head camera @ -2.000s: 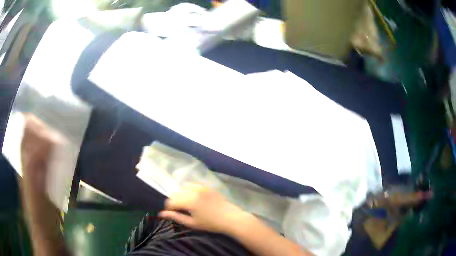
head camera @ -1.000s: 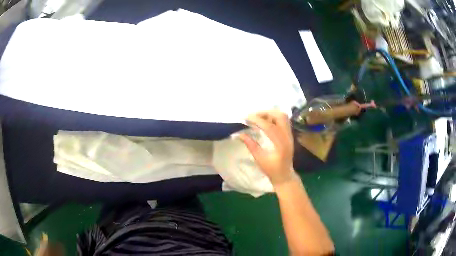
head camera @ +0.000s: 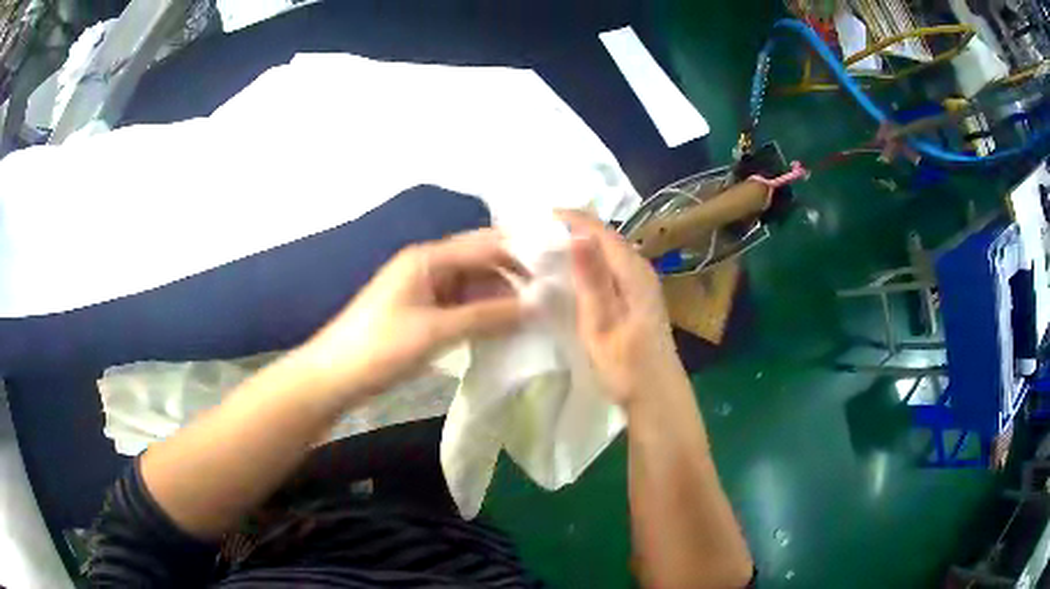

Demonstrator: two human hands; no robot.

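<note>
My left hand [head camera: 455, 293] and my right hand [head camera: 610, 305] hold the end of a white garment part [head camera: 535, 380] between them, raised over the right end of the pressing board. The fingers are blurred. Its lower folds hang over the board's near edge. The white cloth runs left as a wide smooth panel [head camera: 299, 150] across the navy board [head camera: 230, 282]. An off-white cloth piece [head camera: 173, 397] lies along the near edge, partly hidden under my left forearm.
A steam iron with brown handle [head camera: 702, 219] stands just right of my right hand, on a brown rest [head camera: 705, 301]. A blue hose [head camera: 846, 81] rises from it. A white strip [head camera: 654, 86] lies at the board's far right. A blue stand [head camera: 967, 334] is on the right.
My left hand has come in from the lower left onto the cloth. The white part's end is now lifted and bunched between both hands. The view has shifted.
</note>
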